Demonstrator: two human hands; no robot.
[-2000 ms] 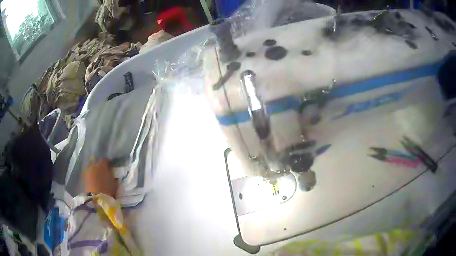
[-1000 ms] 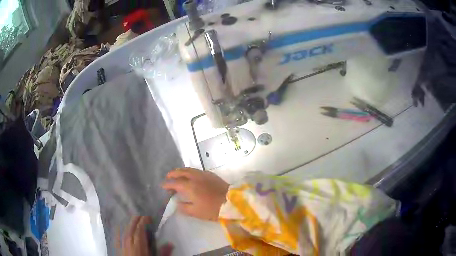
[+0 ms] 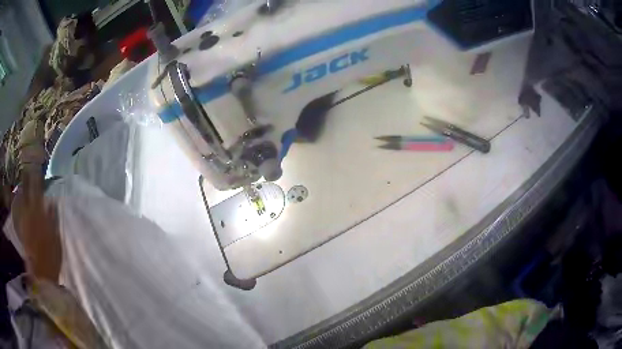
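A white fabric piece [image 3: 136, 272] spreads over the lower left of the table, blurred and partly see-through. My left hand [image 3: 37, 218] is a brownish blur at the far left, against the fabric's left edge; its fingers cannot be made out, nor whether they grip the cloth. My right hand is out of the picture; only its patterned sleeve [image 3: 477, 327] shows at the bottom right. The presser foot and needle [image 3: 256, 199] stand under the lamp, right of the fabric, with the needle plate [image 3: 239, 217] bare around them.
The machine head [image 3: 327, 41] crosses the top. Pink-and-blue snips [image 3: 416, 143] and black snips [image 3: 457, 134] lie on the bed at right. A dark pointed object [image 3: 315, 117] is beside the head. A ruler strip [image 3: 389, 300] follows the front edge. Grey pieces [image 3: 102, 160] lie far left.
The view has shifted right. White fabric now covers the lower left, where the grey panel lay. My left hand has moved up the far left; my right hand has left the picture.
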